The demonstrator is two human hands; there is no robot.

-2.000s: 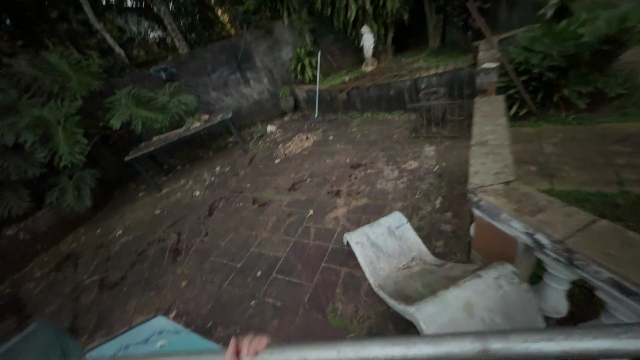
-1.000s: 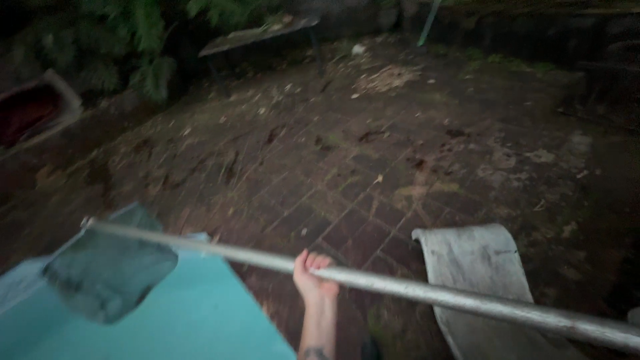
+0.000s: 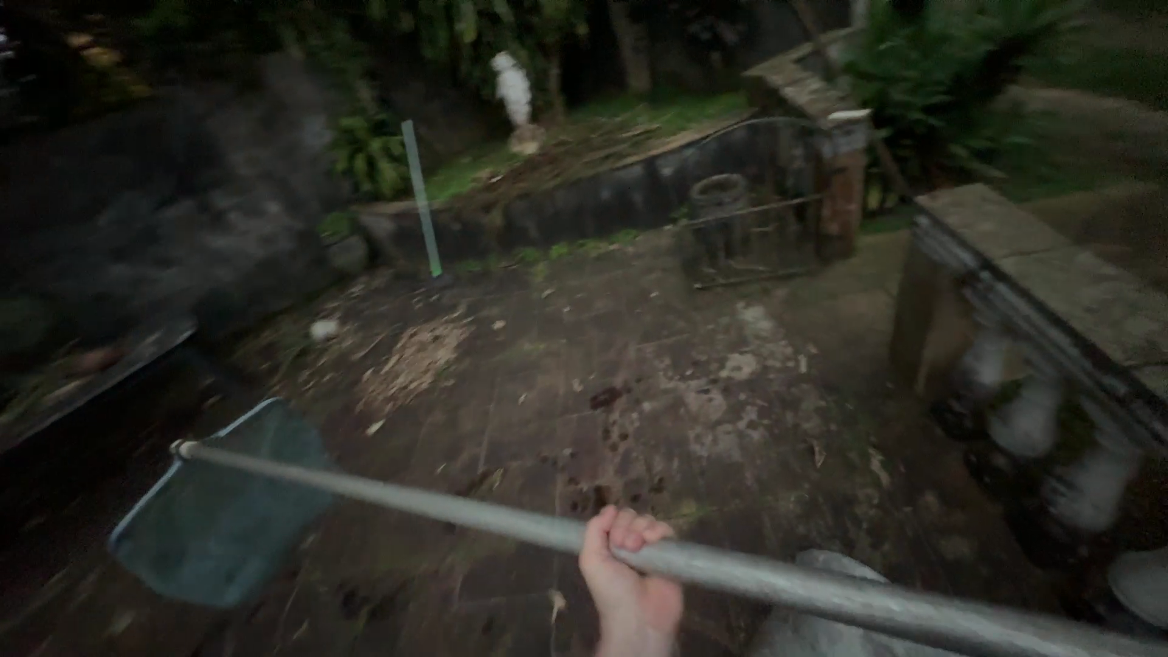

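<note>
My left hand point(image 3: 631, 570) is closed around a long metal pole point(image 3: 474, 516), its fingers curled over the top. The pole slants from the lower right corner up to the left. At its far end hangs a skimmer net point(image 3: 228, 506) with a pale rim and blue-green mesh, over the dark paving. My right hand is not in view. Below the pole, right of my hand, part of a pale curved seat point(image 3: 835, 620) shows. The picture is blurred.
A stone balustrade point(image 3: 1031, 265) runs along the right. Farther off are a low wall point(image 3: 584, 196), a metal gate point(image 3: 757, 214), a white statue point(image 3: 513, 88) and an upright pale green post point(image 3: 422, 201). Dry leaves point(image 3: 420, 360) lie on the paving. A dark bench point(image 3: 100, 379) stands left.
The net has moved from over the light-blue surface at lower left to above the paving. My left hand still grips the pole. The view has swung right and up since one second ago.
</note>
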